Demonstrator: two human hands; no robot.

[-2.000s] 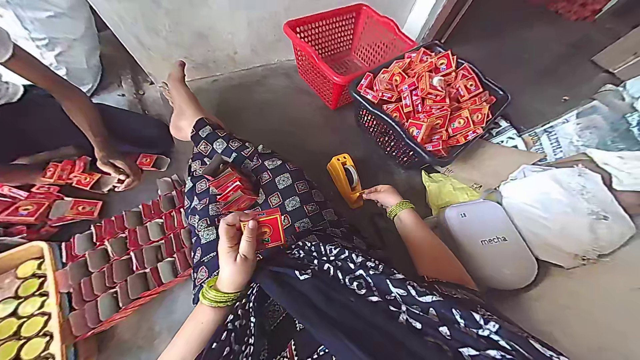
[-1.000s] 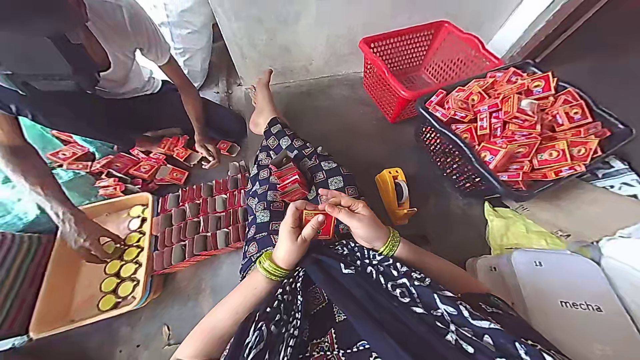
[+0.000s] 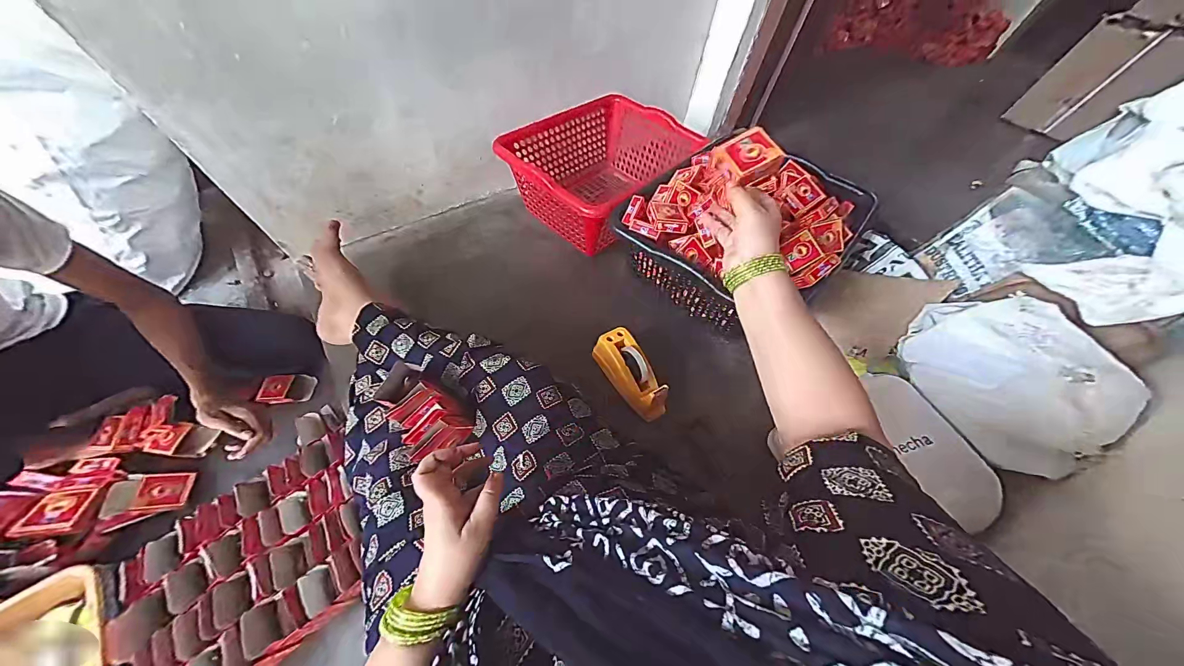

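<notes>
My right hand (image 3: 745,222) reaches over the black plastic basket (image 3: 675,277), its fingers at a red and orange printed box (image 3: 747,155) on top of the heap of small red boxes (image 3: 814,245). Whether it grips that box or has released it, I cannot tell. My left hand (image 3: 455,504) is raised above my lap with its fingers apart and nothing in it. Just beyond it, a small stack of red boxes (image 3: 427,416) rests on my patterned trouser leg. A yellow tape dispenser (image 3: 631,372) with a roll of tape lies on the floor between my leg and the black basket.
A red plastic basket (image 3: 592,199) touches the black one near the wall. Rows of red and grey box pieces (image 3: 250,555) lie at lower left, beside a tray's rim (image 3: 55,592). A person's hand (image 3: 231,421) is near loose red boxes (image 3: 153,490). White sacks (image 3: 1027,388) lie right.
My right hand has moved from my lap, where both hands held a red box, out to the black basket. My left hand has let go of the box.
</notes>
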